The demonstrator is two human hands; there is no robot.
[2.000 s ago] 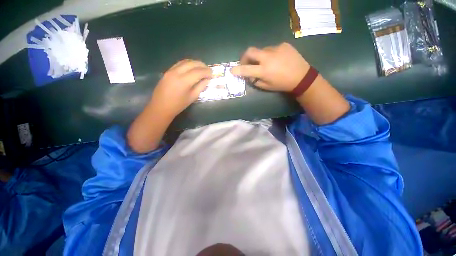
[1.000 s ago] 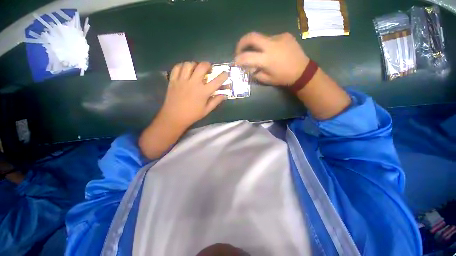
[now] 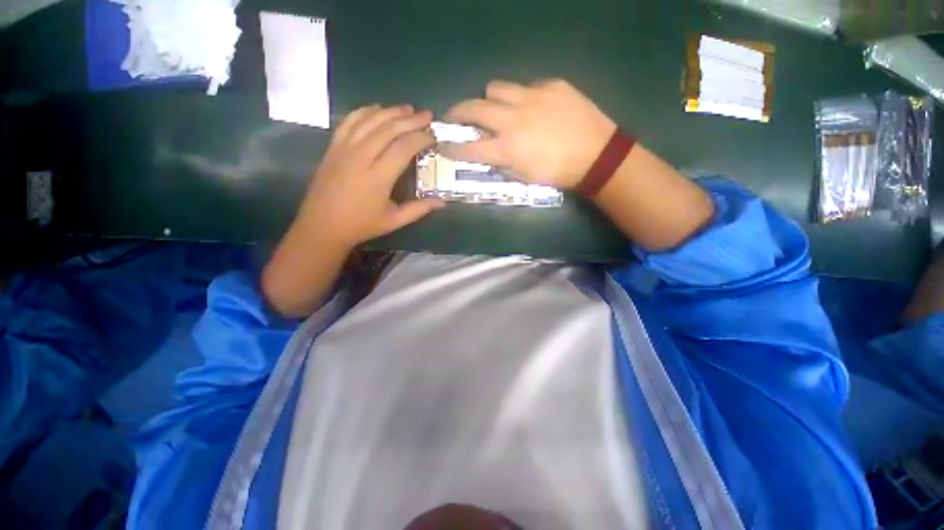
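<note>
An open phone body (image 3: 471, 186), silver-white with exposed parts, lies flat on the dark-green bench mat in front of me. My left hand (image 3: 367, 171) holds its left end, fingers at the top edge and thumb at the lower edge. My right hand (image 3: 538, 135), with a dark red wristband, reaches over its upper middle and right part, fingertips on its upper side. The fingers hide part of the phone. Whether a small part is between my right fingertips cannot be told.
Notepad (image 3: 296, 68) at the upper left. White strips (image 3: 181, 41) on a blue pad (image 3: 105, 57) further left. Stack of flex cables (image 3: 730, 79) at the upper right. Bagged flex cables (image 3: 847, 160) and a crumpled plastic bag (image 3: 905, 155) at far right. Another person's arm (image 3: 924, 295) at the right edge.
The view has shifted, so the bench things sit differently in the picture. My left hand has moved to the phone's left end, showing more of it. My right hand now lies over the phone's upper part.
</note>
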